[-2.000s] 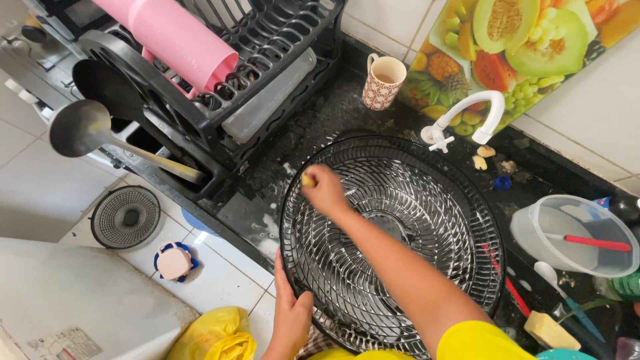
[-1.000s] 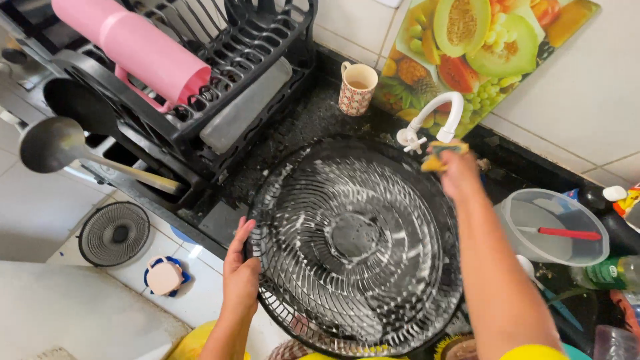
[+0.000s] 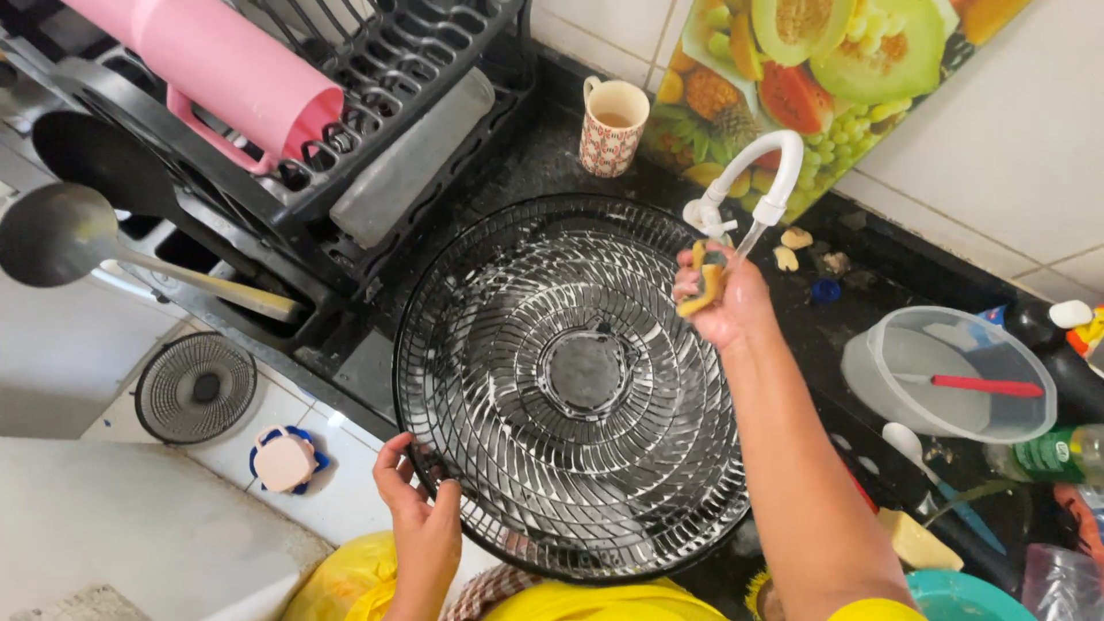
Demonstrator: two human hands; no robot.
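Note:
A round black fan grille [image 3: 586,371], streaked with white suds, lies over the sink area of the black counter. My left hand [image 3: 423,509] grips its lower left rim, thumb and fingers around the edge. In my right hand [image 3: 729,297] is a yellow sponge [image 3: 705,280], squeezed under the white faucet [image 3: 780,185], from which water runs. That hand is above the grille's upper right rim.
A black dish rack [image 3: 405,86] with a pink tumbler [image 3: 233,69] and a ladle [image 3: 69,233] stands left. A patterned mug [image 3: 611,129] is by the wall. On the right are a plastic tub [image 3: 931,371] and a bottle [image 3: 1052,453]. Another grille [image 3: 197,388] lies lower left.
My right hand has moved from the grille's left part to the faucet with the sponge. Water now runs from the spout. My left hand remains at the grille's rim.

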